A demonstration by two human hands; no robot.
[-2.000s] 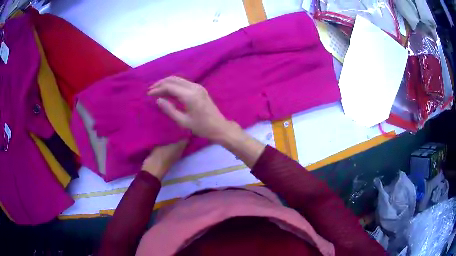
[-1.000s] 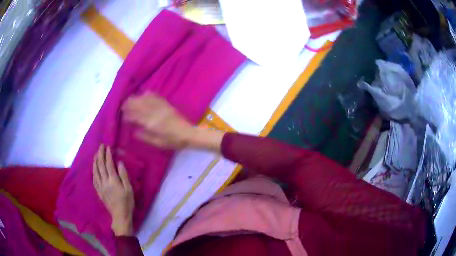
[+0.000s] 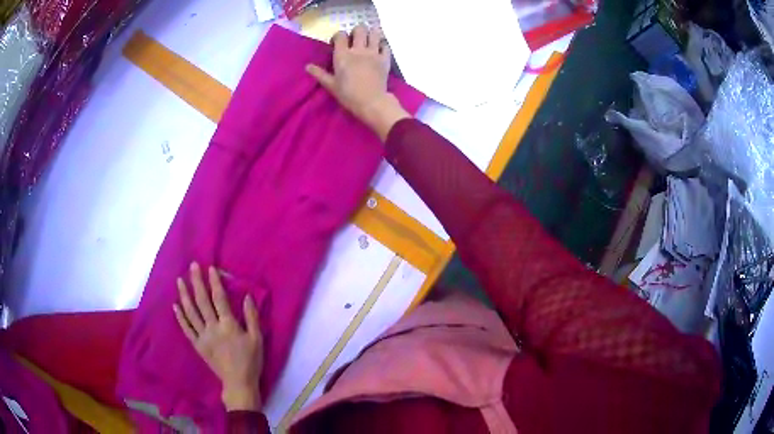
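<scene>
The magenta coat lies folded into a long strip on the white table. The grey edge of a folding board shows at its lower end. My left hand lies flat on the coat's lower part, fingers spread. My right hand rests on the coat's far end, fingers spread, its fingertips at the coat's far edge. Neither hand grips anything that I can see.
White board sheets lie beyond the coat's far end, beside red-edged plastic bags. Red cloth and mustard cloth lie at lower left. Plastic-wrapped clothes line the left. White plastic bags are at right, beyond the green floor.
The view has turned, so the coat now runs up and down the picture. My right hand has moved from the coat's middle to its far end. My left hand now lies flat on top.
</scene>
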